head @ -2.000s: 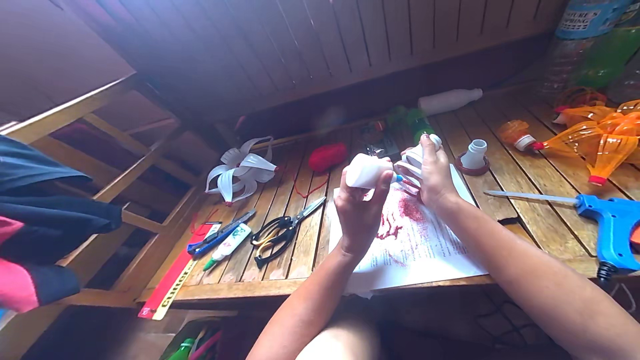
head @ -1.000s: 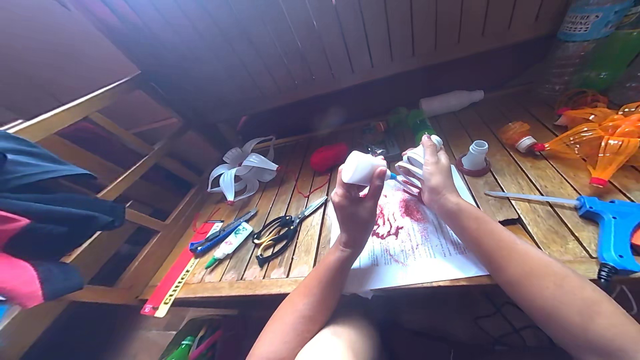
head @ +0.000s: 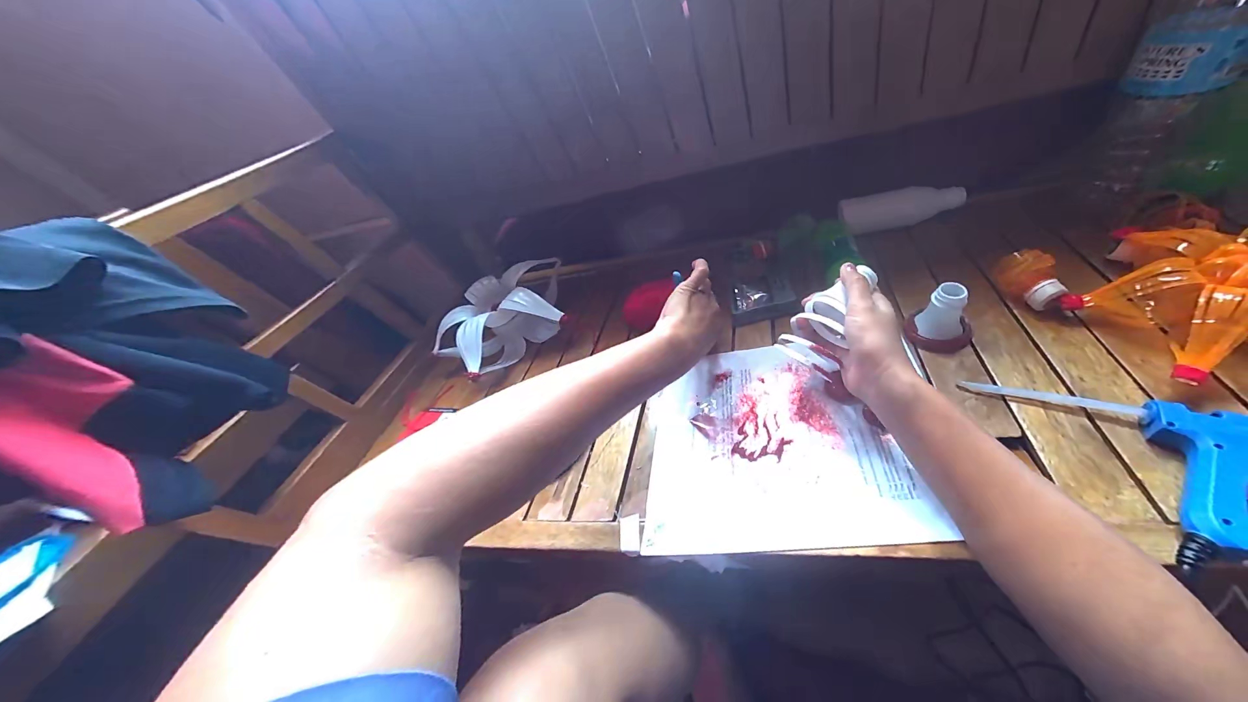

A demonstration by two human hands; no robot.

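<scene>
My left hand is raised above the table near a red ball of yarn, its fingers closed around an item mostly hidden by the hand; only a small blue tip shows. My right hand grips a white plastic bottle piece cut into curling strips, above the far right part of a printed paper sheet. Dark red smears and specks mark the paper. Just right of that hand, a white bottle neck stands upright in a dark red ring-like base.
A white cut-bottle flower lies at the left. A small dark tray and a white bottle are behind. Orange cut-bottle pieces and a blue glue gun lie right. Clothes hang over a wooden rail.
My left hand has moved away from the strips, up and left; the white object seen in it earlier is no longer visible. The left forearm now covers the scissors. My right hand keeps its hold.
</scene>
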